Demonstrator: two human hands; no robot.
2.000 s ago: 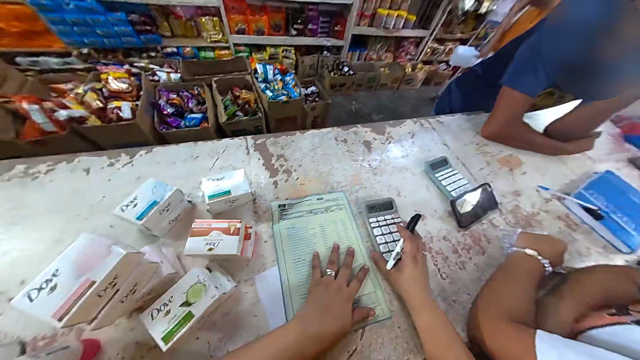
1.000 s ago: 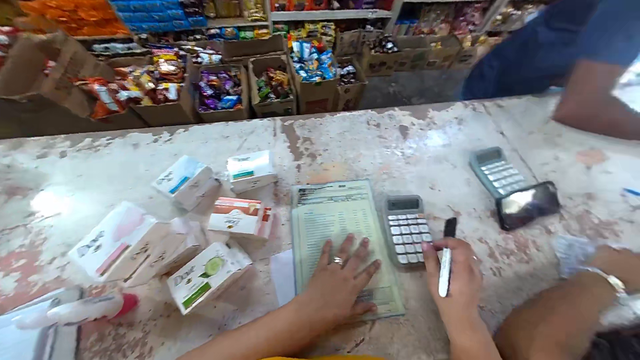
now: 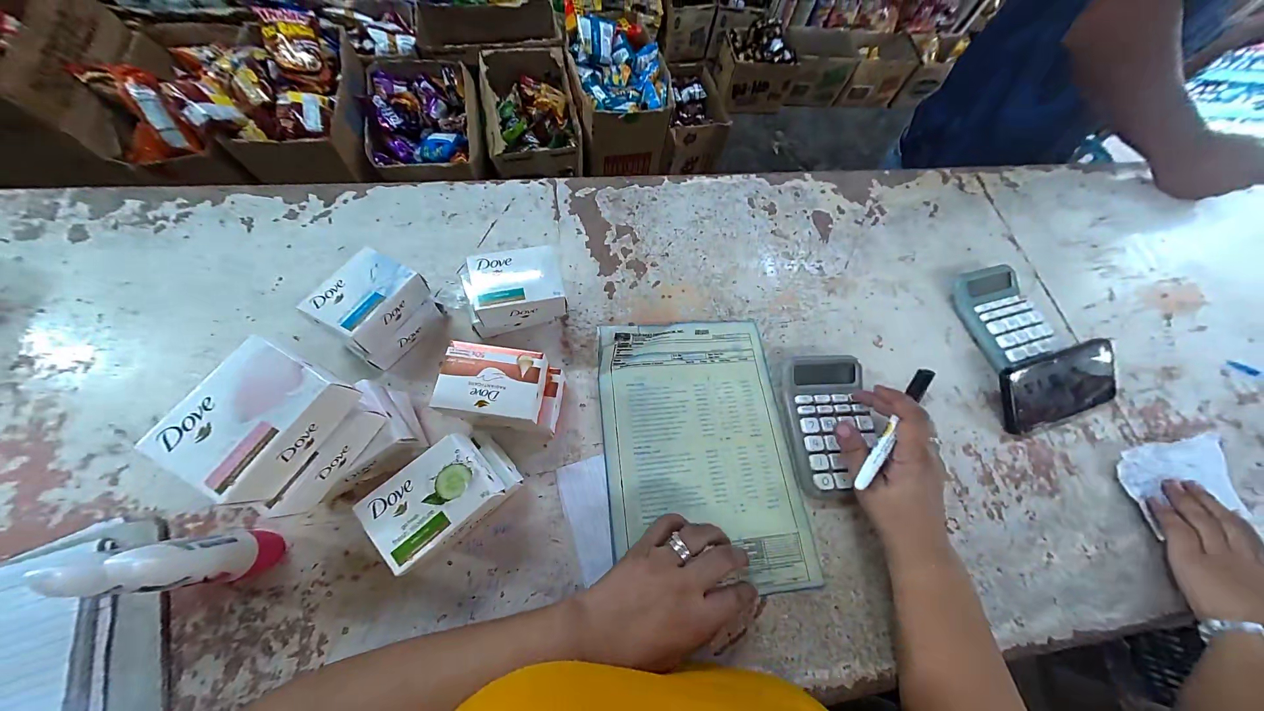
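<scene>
My left hand (image 3: 681,592), with a ring on one finger, rests on the lower edge of a printed paper form (image 3: 691,444), its fingers loosely curled. Against my right hand (image 3: 894,459) lies a white marker with a black end (image 3: 877,454), held between the fingers. That hand's fingertips are over the keys of a grey calculator (image 3: 825,420), just right of the form. Left of the form, several Dove soap boxes (image 3: 247,415) lie in loose groups, among them a cucumber one (image 3: 430,504) and an orange-and-white one (image 3: 489,380).
A second calculator (image 3: 1007,316) touches a dark smartphone (image 3: 1059,385) to the right. Another person's hand (image 3: 1200,543) rests on crumpled white paper (image 3: 1175,469). A white bottle with a pink cap (image 3: 158,563) lies at lower left. Snack cartons (image 3: 528,109) and a person's arm (image 3: 1136,89) are beyond the counter.
My left hand has slid down toward the form's lower edge, and its fingers are now curled rather than spread. My right hand's fingers have come over the calculator keys. The view has shifted.
</scene>
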